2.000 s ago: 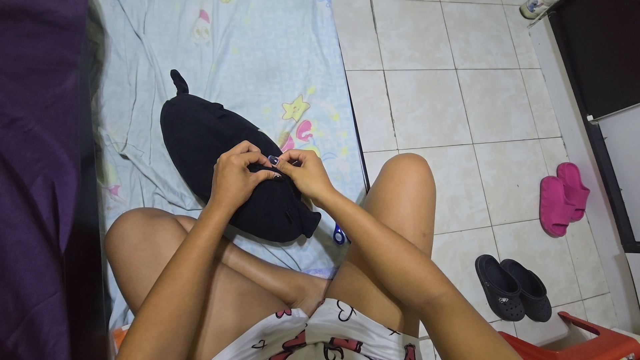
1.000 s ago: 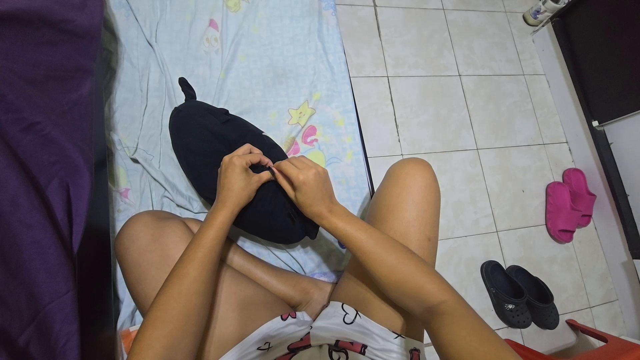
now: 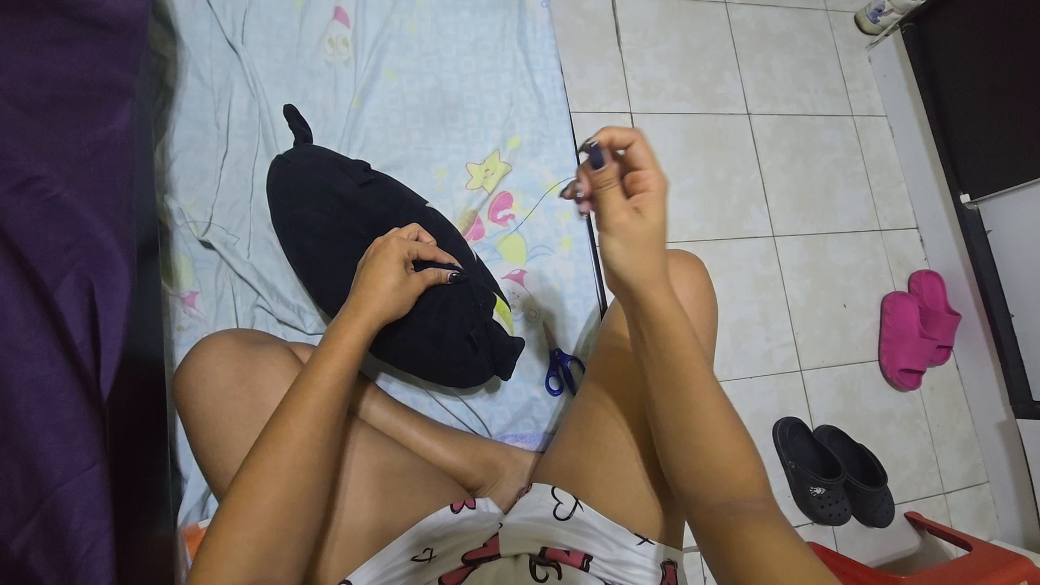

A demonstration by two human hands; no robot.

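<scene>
A stuffed black fabric plush or cushion (image 3: pixel 325 211) lies on the bed sheet in front of my crossed legs, a narrow tail-like piece at its far end. My left hand (image 3: pixel 410 272) pinches a fold of its black cloth between thumb and fingers. Raised to the right above the mattress edge, my right hand (image 3: pixel 613 183) has its fingertips closed together; what they pinch is too small to tell. A thin dark thread (image 3: pixel 540 205) runs from near those fingers down toward the plush. Blue-handled scissors (image 3: pixel 561 370) rest on the sheet beside my right thigh.
The light blue printed sheet (image 3: pixel 236 73) covers the mattress, with purple cloth (image 3: pixel 65 244) along the left. On the tiled floor (image 3: pixel 691 179) to the right are pink slides (image 3: pixel 914 329), black clogs (image 3: pixel 833 475) and a red plastic stool or chair (image 3: pixel 967 561).
My right hand has lifted off the plush and moved up and to the right. The thread and whole scissors now show. My left hand has stayed on the black cloth.
</scene>
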